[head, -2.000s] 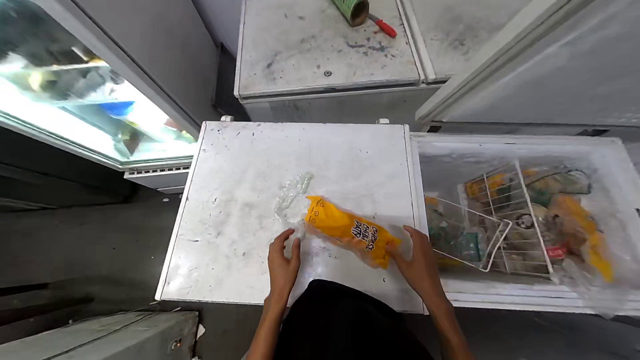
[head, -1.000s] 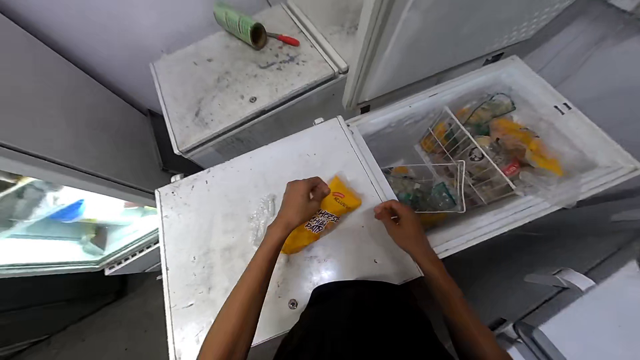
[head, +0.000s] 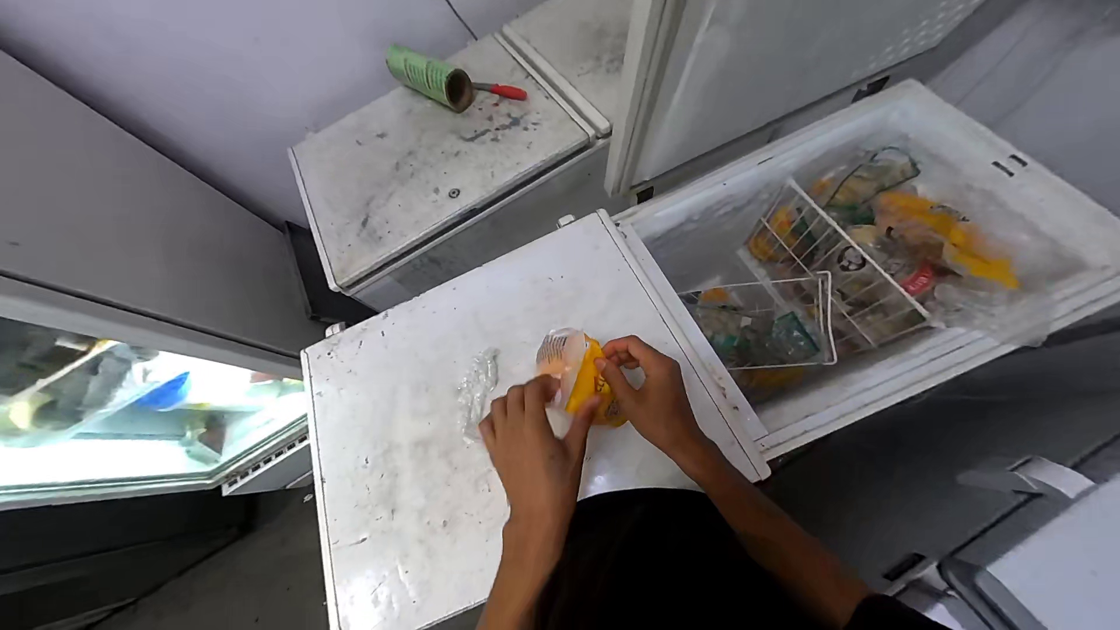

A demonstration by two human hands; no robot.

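A yellow and clear plastic food package (head: 588,376) lies on the white freezer lid (head: 402,507), gripped from both sides. My left hand (head: 538,437) has its fingers and thumb on the near left of the package. My right hand (head: 647,389) pinches its right edge between thumb and fingers. The clear side with printed lines faces up at the left, the yellow side is at the right; the contents look pale orange. Left of the package, a crumpled clear plastic wrap (head: 479,394) rests on the lid, close to my left fingers.
At right, an open chest freezer (head: 1032,192) holds wire baskets (head: 831,319) and bagged food (head: 949,232). Behind, a green cardboard roll (head: 429,77) and a red-capped marker (head: 503,91) lie on another lid (head: 420,184). A lit glass-front cooler (head: 201,437) stands at left.
The package has been turned, so its clear side shows. My right hand has moved from beside it onto its edge; my left hand has shifted to its near left side.
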